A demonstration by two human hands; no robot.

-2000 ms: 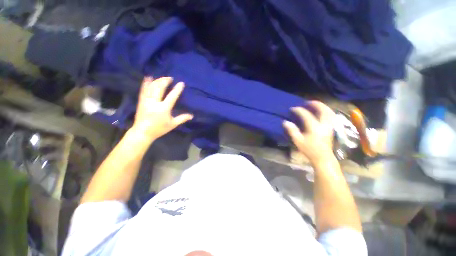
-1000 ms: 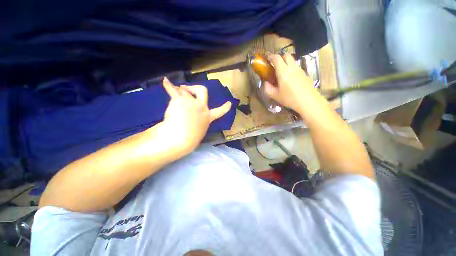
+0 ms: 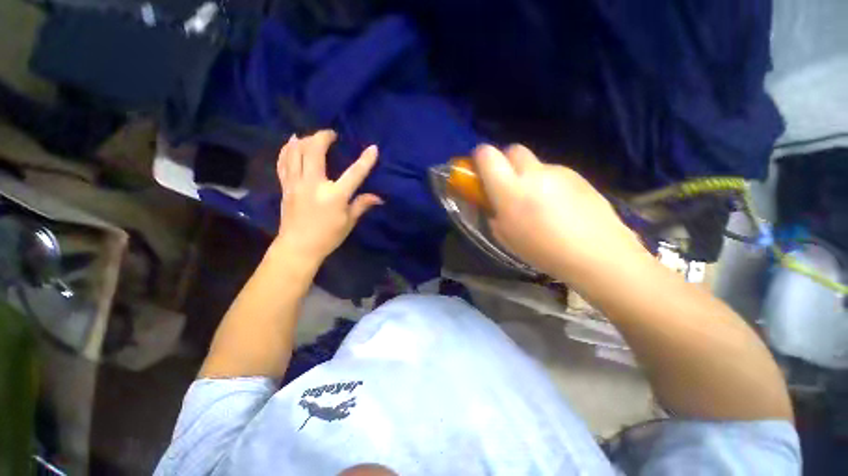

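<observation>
A navy garment (image 3: pixel 395 139) lies bunched and drawn over the board in front of me. My left hand (image 3: pixel 321 200) lies on its near left part with the fingers spread, holding nothing. My right hand (image 3: pixel 535 200) is closed around the orange-brown handle of the steam iron (image 3: pixel 470 216), at the right part of the garment. The iron's silver rim shows left of and below the hand; most of its body is hidden by the hand. I cannot tell whether the iron touches the cloth.
A large navy garment pile (image 3: pixel 614 84) lies behind. A yellow-green hose (image 3: pixel 697 189) runs right towards a white container (image 3: pixel 807 307). An open box (image 3: pixel 110 297) with metal items stands below left. Dark cloth (image 3: pixel 102 60) lies at the upper left.
The view has swung left. A second ago my right hand held the iron over the tan rest; now the iron is at the garment. My left hand's fingers have spread on the cloth.
</observation>
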